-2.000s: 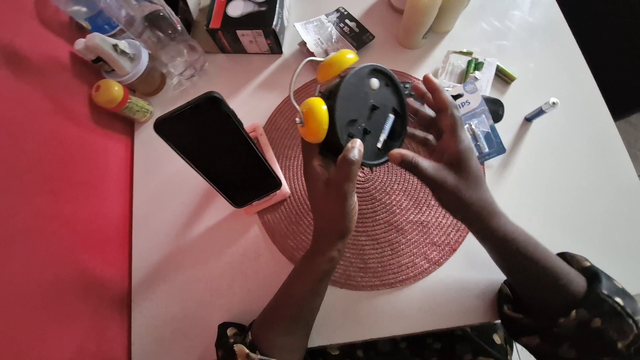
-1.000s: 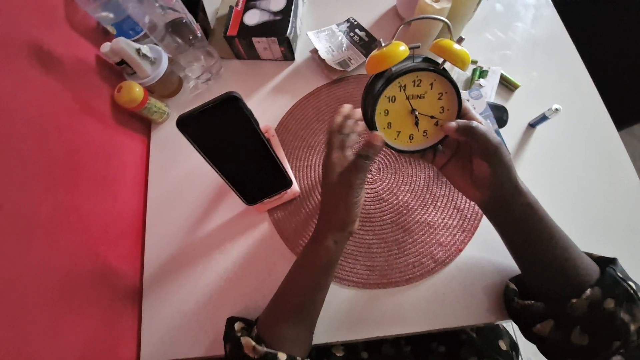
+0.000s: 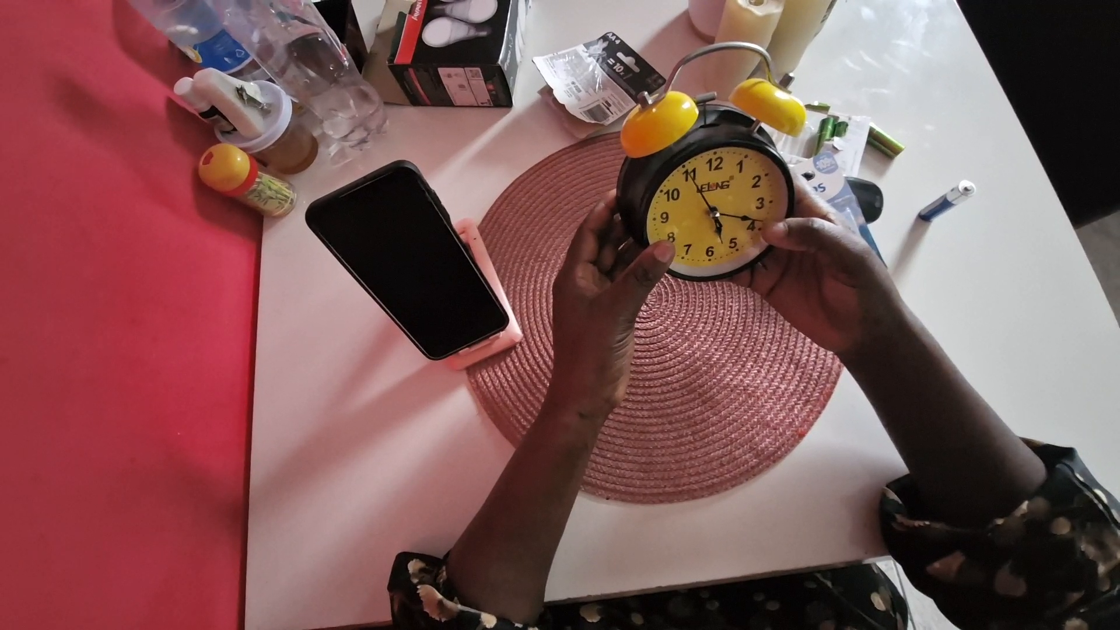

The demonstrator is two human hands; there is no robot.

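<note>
A black twin-bell alarm clock point(image 3: 717, 206) with a yellow dial and yellow bells is held above a round woven placemat point(image 3: 665, 402), its face turned up toward me. My left hand point(image 3: 604, 297) grips its lower left rim, thumb at the front. At the lower right rim, my right hand point(image 3: 822, 271) holds it with the thumb on the front edge and the fingers behind. The clock's back is hidden. Left of the mat, a black smartphone point(image 3: 407, 260) leans on a pink stand point(image 3: 490, 280).
Behind are a light-bulb box point(image 3: 455, 52), battery packaging point(image 3: 595, 79), candles point(image 3: 744, 31) and plastic bottles point(image 3: 324, 79). A toothpick jar point(image 3: 254, 185) stands at left. To the right lie green batteries point(image 3: 884, 140), a blister pack point(image 3: 840, 197) and a blue-and-white battery point(image 3: 947, 200).
Two seconds ago the clock's back, with a battery in it, faced me; the dial faces me now. My left hand was off the clock one second ago and now holds its rim.
</note>
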